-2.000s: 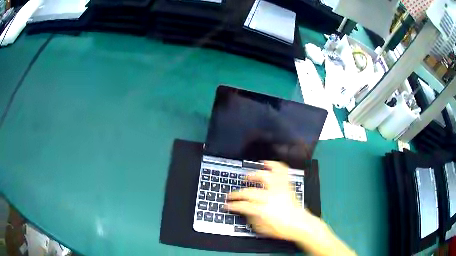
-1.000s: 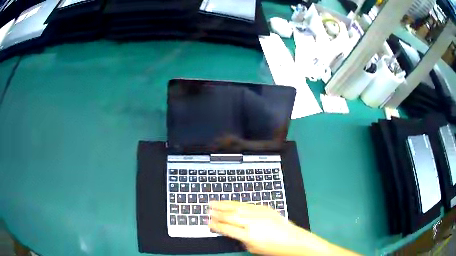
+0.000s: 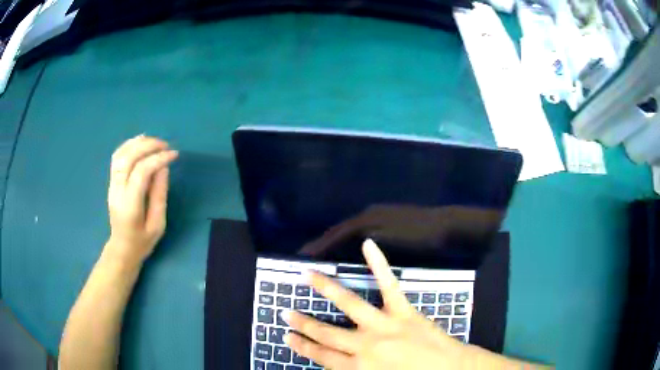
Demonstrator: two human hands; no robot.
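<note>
The open mini laptop lies on the black foam pad [image 3: 230, 303]. Its glossy black screen [image 3: 376, 188] stands up and reflects a hand. Its black-keyed keyboard [image 3: 441, 309] is partly cut off by the lower edge. My right hand [image 3: 369, 325], bare, lies over the keyboard with fingers spread and holds nothing. My left hand [image 3: 141, 191], bare, is over the green mat to the left of the laptop, fingers loosely curved, with nothing visible in it.
A long white paper strip [image 3: 510, 90] and a label card [image 3: 583, 155] lie at the upper right. White holders [image 3: 626, 101] and plastic-wrapped items stand beyond them. Black foam stacks [image 3: 289, 6] line the back edge. A dark stack [image 3: 644, 289] is at the right edge.
My left hand has come into view at the left. My right hand's fingers are now spread over the keyboard. The laptop appears larger and lower in view.
</note>
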